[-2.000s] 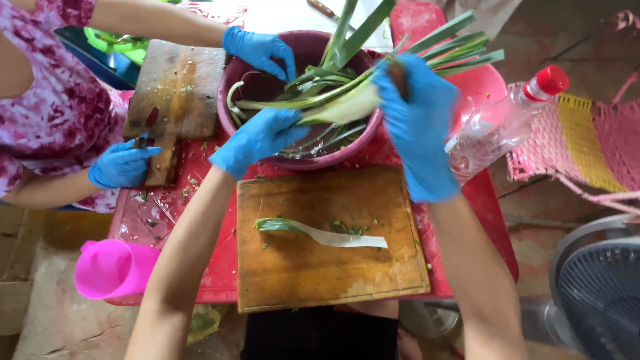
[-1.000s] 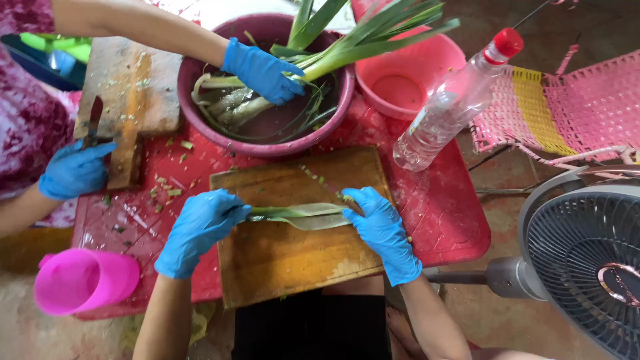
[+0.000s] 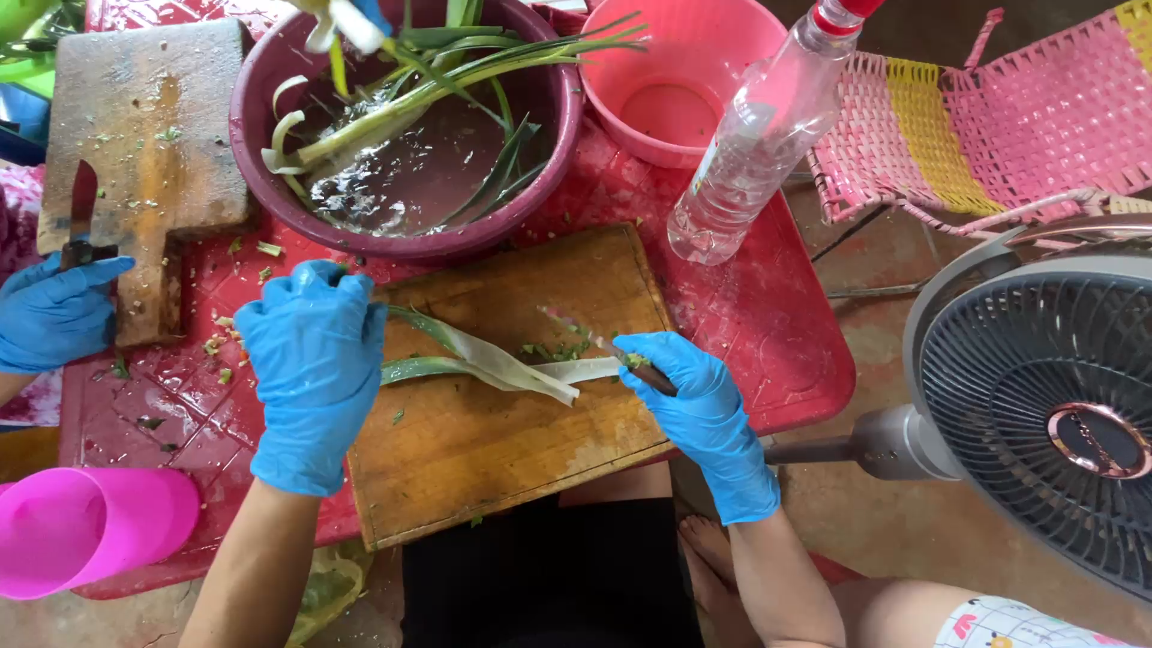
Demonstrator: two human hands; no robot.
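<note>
My left hand (image 3: 315, 360), in a blue glove, is closed over the green ends of the split leek leaves (image 3: 490, 360) at the left side of a wooden cutting board (image 3: 486, 450). The pale ends of the leaves lie toward the right of the board. My right hand (image 3: 688, 405), gloved too, grips the dark handle of a small knife (image 3: 643, 369); its blade points up and left over the board, above bits of chopped green. Behind the board stands a purple basin (image 3: 396, 243) of water holding several long green leek stalks (image 3: 387, 130).
A co-worker's gloved hand (image 3: 58, 310) holds a knife at a second cutting board (image 3: 144, 117). A pink basin (image 3: 670, 108) and a plastic bottle (image 3: 756, 135) stand behind right. A pink jug (image 3: 99, 531) stands front left. A fan (image 3: 1044, 414) and a woven chair (image 3: 1008, 126) are right.
Two seconds ago my hands held leek stalks over the basin; one second ago both were at the leaf on the board. The co-worker's hand in the basin has moved up and back.
</note>
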